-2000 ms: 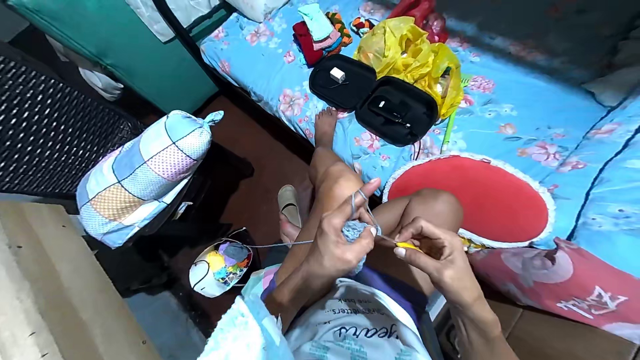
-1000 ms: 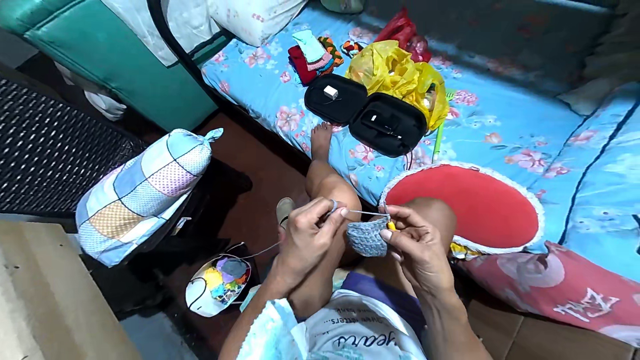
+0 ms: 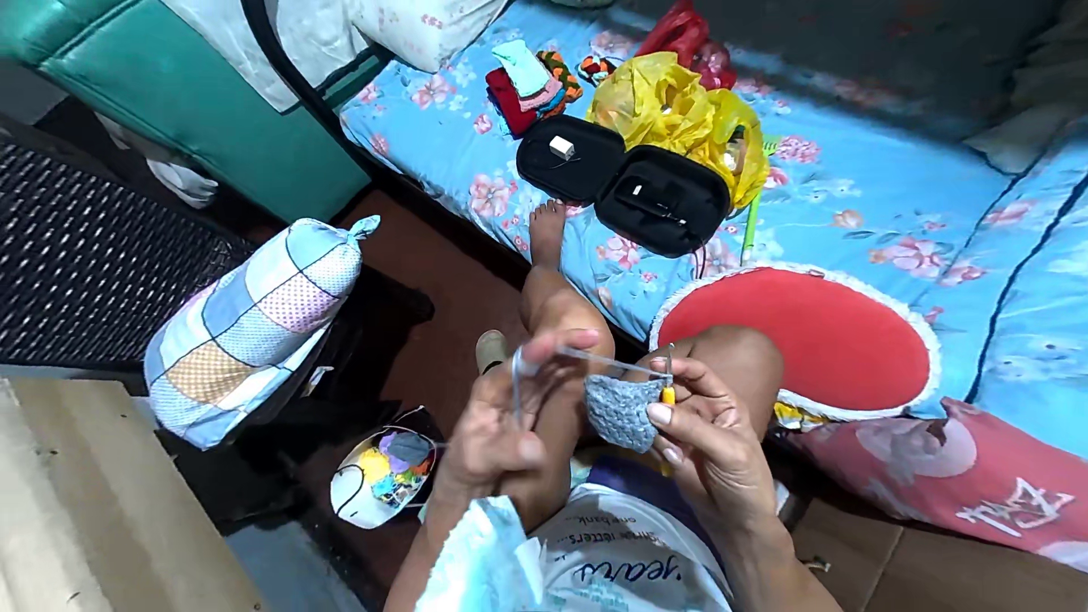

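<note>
Between the thumb and fingers of my right hand [image 3: 705, 416] is a crochet hook [image 3: 668, 393] with a yellow handle, its metal tip pointing up. The same fingers pinch the edge of a small grey-blue crocheted piece [image 3: 622, 414], which hangs over my lap. My left hand [image 3: 501, 408] is raised to the left of the piece, fingers spread, with grey yarn [image 3: 616, 361] looped around a finger and stretched across to the hook. More yarn runs from a white container [image 3: 353, 501] of colourful yarn balls at the lower left toward my left hand.
On the flowered bedding [image 3: 816, 208] lie an open black case [image 3: 569, 170], yellow plastic bags [image 3: 654, 102], folded knitwork [image 3: 510, 102] and a red oval cushion [image 3: 816, 340]. A patchwork bolster [image 3: 255, 323] stands at left, above a cardboard box [image 3: 76, 493]. A pink pillow [image 3: 952, 476] lies at right.
My left hand, close to the work one second ago, is now farther left with its fingers spread. The hook now points upward beside the crocheted piece.
</note>
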